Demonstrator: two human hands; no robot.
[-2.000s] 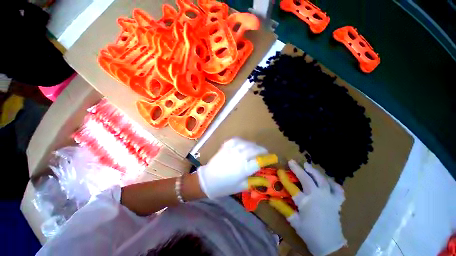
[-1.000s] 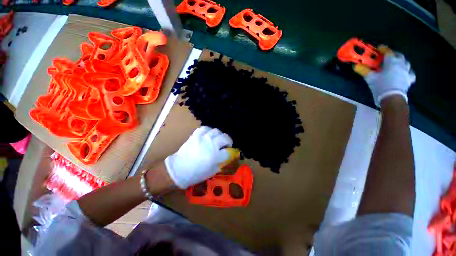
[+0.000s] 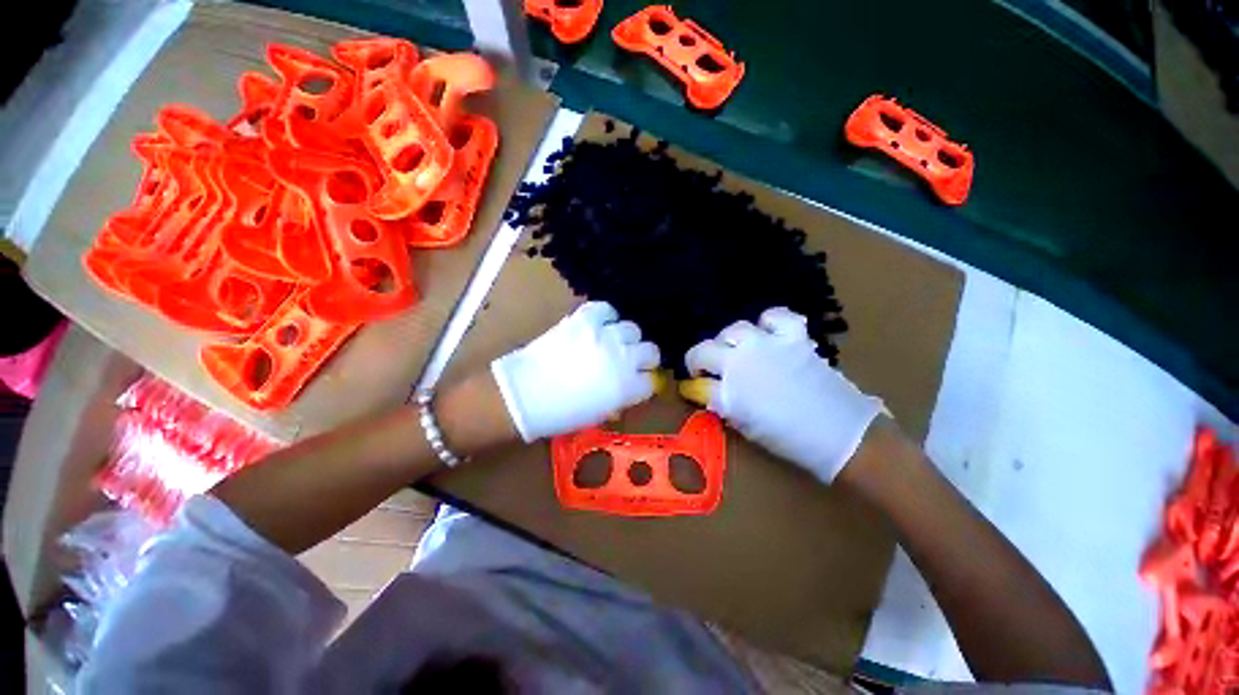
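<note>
An orange controller shell (image 3: 640,470) lies flat on the cardboard sheet (image 3: 761,570) in front of me, its round holes showing. The heap of small black parts (image 3: 679,238) lies just beyond it. My left hand (image 3: 582,373), in a white glove with yellow fingertips, is at the heap's near edge, above the shell's left side. My right hand (image 3: 781,391), gloved alike, is at the same edge, to the right. Both hands have curled fingers with the fingertips close together. Whether they pinch any black parts is hidden.
A pile of orange shells (image 3: 292,204) lies on the left cardboard (image 3: 102,306). A green conveyor (image 3: 802,88) beyond carries spaced shells. A carton with bagged shells (image 3: 177,448) and clear plastic (image 3: 102,564) is at lower left. Another orange cluster (image 3: 1198,570) is at far right.
My right hand has let go of a shell on the conveyor and come back to the black heap beside my left hand. The shell on the mat lies in nearly the same place.
</note>
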